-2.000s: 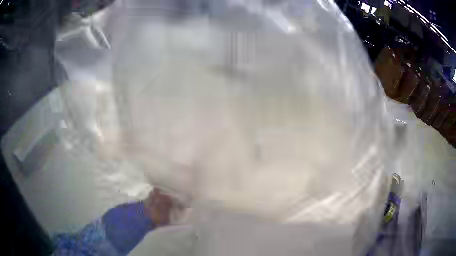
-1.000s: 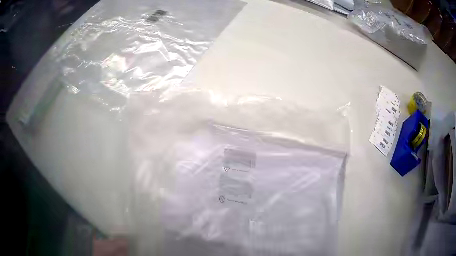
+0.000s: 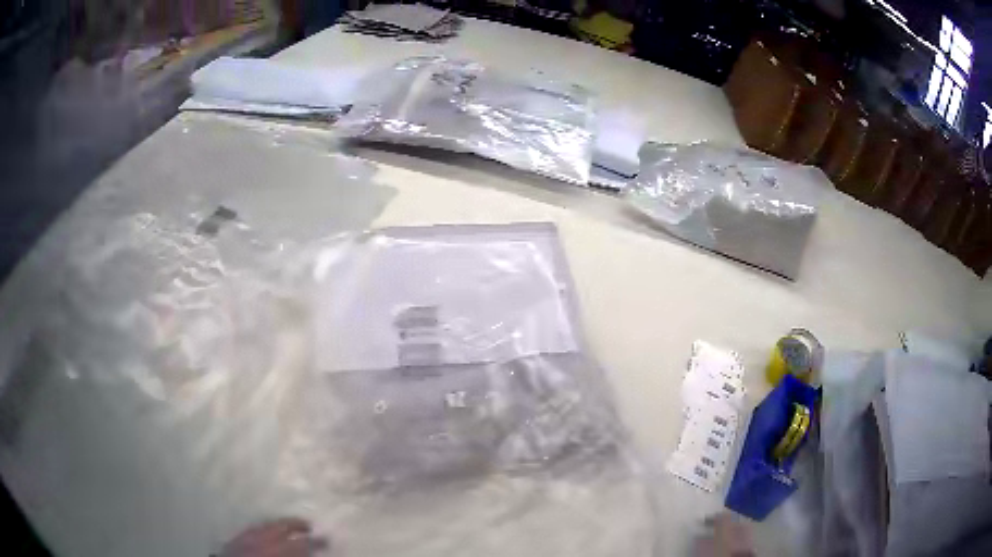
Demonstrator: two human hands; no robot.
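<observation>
A grey packed item (image 3: 468,359) lies flat inside a clear poly bag in the middle of the table, its paler half at the far side. The bag's loose film spreads towards me. My left hand (image 3: 272,539) is at the bottom edge by the near film, cut off by the frame. My right hand (image 3: 722,535) is at the bottom edge near the film's right side, blurred and mostly cut off. What the fingers hold cannot be made out. Another clear poly bag (image 3: 131,294) lies flat at the left with a dark printed block.
A barcode label strip (image 3: 708,419) lies beside the blue tape dispenser (image 3: 766,457), with a yellow tape roll (image 3: 795,354) behind. Unpacked goods (image 3: 935,424) are stacked at right. Filled bags (image 3: 479,120) and a white-pale blue stack (image 3: 261,87) lie at the far side. Brown bags (image 3: 827,120) stand beyond.
The packed item now lies farther from me and turned, with its darker half showing. The view has lifted to show the far table. Both hands now show at the bottom edge.
</observation>
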